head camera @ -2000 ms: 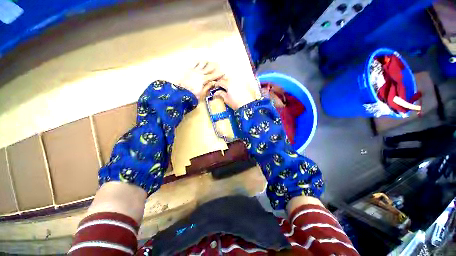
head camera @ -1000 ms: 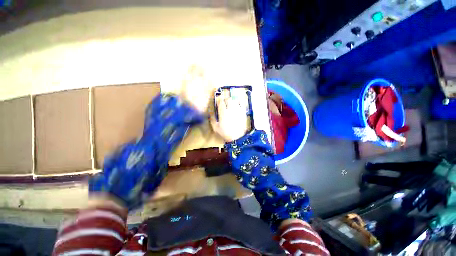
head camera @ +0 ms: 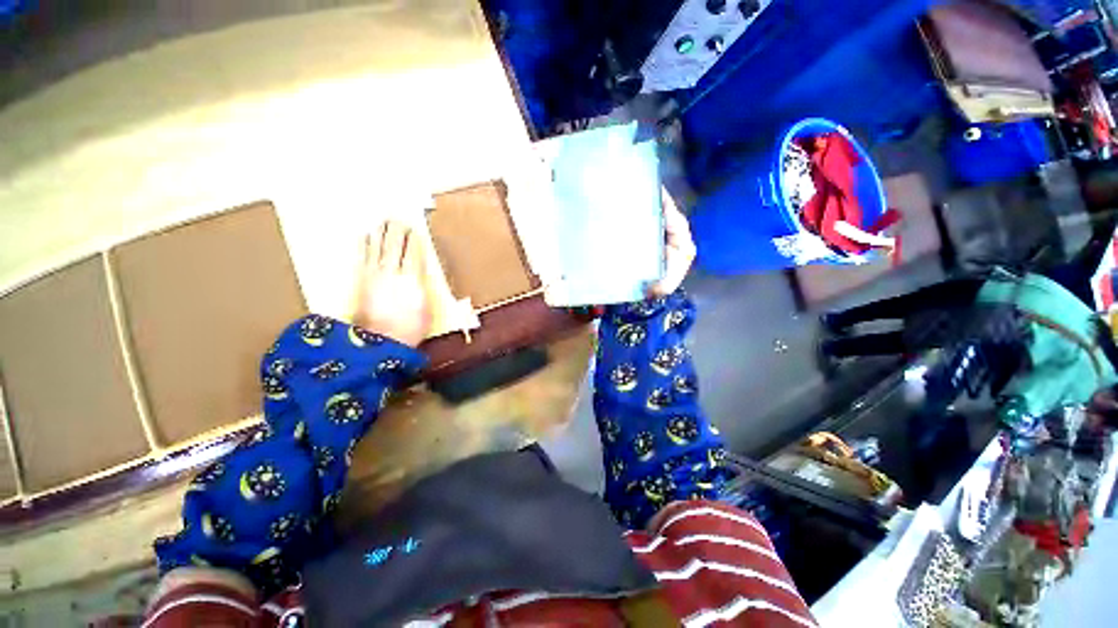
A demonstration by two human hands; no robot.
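My right hand (head camera: 674, 249) holds a pale bluish-white rectangular block (head camera: 603, 215) raised near the right edge of the sheet stack. Glare hides its detail, so I cannot tell whether the blue die is part of it. My left hand (head camera: 395, 292) lies palm down with its fingers apart on the cream sheet stack (head camera: 356, 135). A brown cut-out opening (head camera: 481, 243) shows between my hands. Larger brown openings (head camera: 209, 325), divided by thin pale strips, lie to the left.
A dark block (head camera: 490, 374) sits at the stack's front edge, by a maroon layer (head camera: 503, 331). A blue bucket (head camera: 785, 184) with red and white scraps stands right. The control box (head camera: 705, 43) is beyond. A person in green (head camera: 1042, 337) is far right.
My right hand has moved from the die on the stack and now holds up the pale block. A brown opening shows where the die was. My left hand has come down nearer the front edge.
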